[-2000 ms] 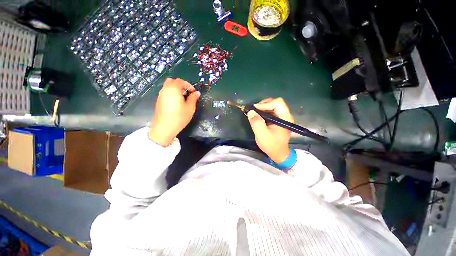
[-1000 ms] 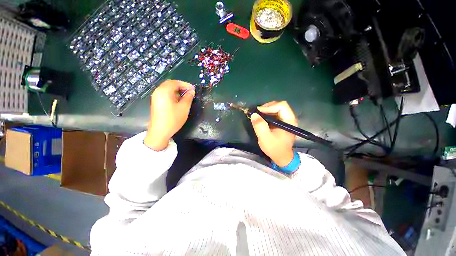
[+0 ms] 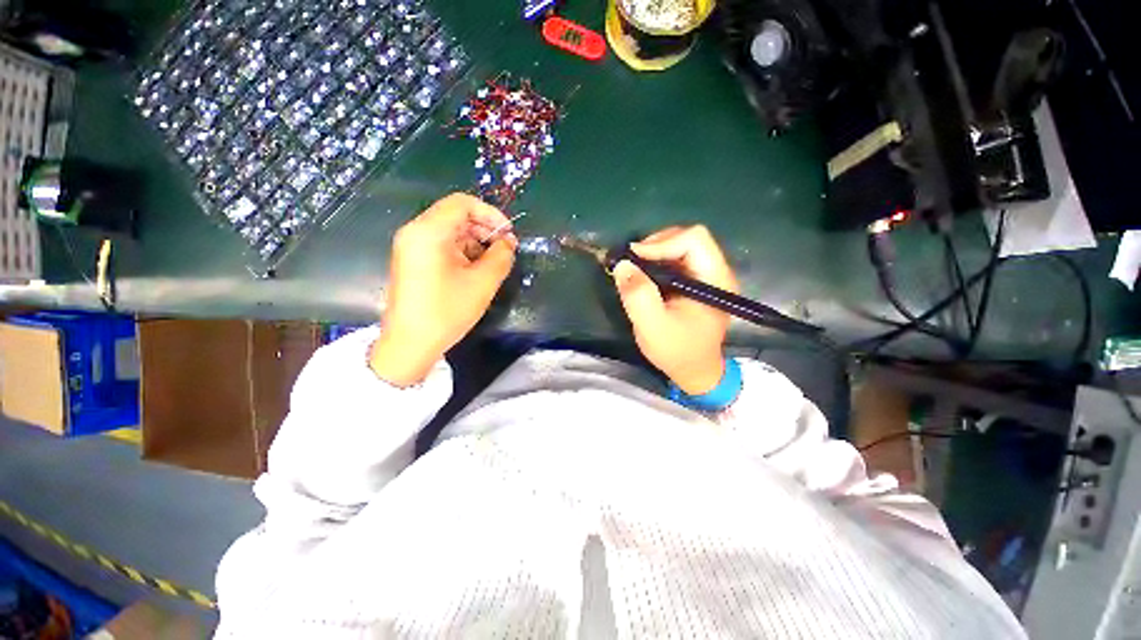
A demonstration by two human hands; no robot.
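My right hand (image 3: pixel 682 300) holds a black soldering iron (image 3: pixel 720 298) like a pencil, its thin metal tip pointing left. A small whitish-blue PCB (image 3: pixel 541 245) lies on the green mat just left of the tip. My left hand (image 3: pixel 448 278) is left of the board, thumb and fingers pinched on a thin wired component (image 3: pixel 498 231), mostly hidden by the fingers. A heap of wired components (image 3: pixel 511 131) with red leads and white bits lies above the hands.
A blister tray (image 3: pixel 300 106) of small modules lies at upper left. A red tag (image 3: pixel 573 38) and a yellow pot (image 3: pixel 651 53) stand at the top. Black equipment with cables (image 3: pixel 876 188) fills the right. Cardboard boxes (image 3: pixel 200 394) are below left.
My left hand has moved right, closer to the board, and a thin lead now shows at its fingertips. The whole view has shifted, so the bench things sit higher and further left.
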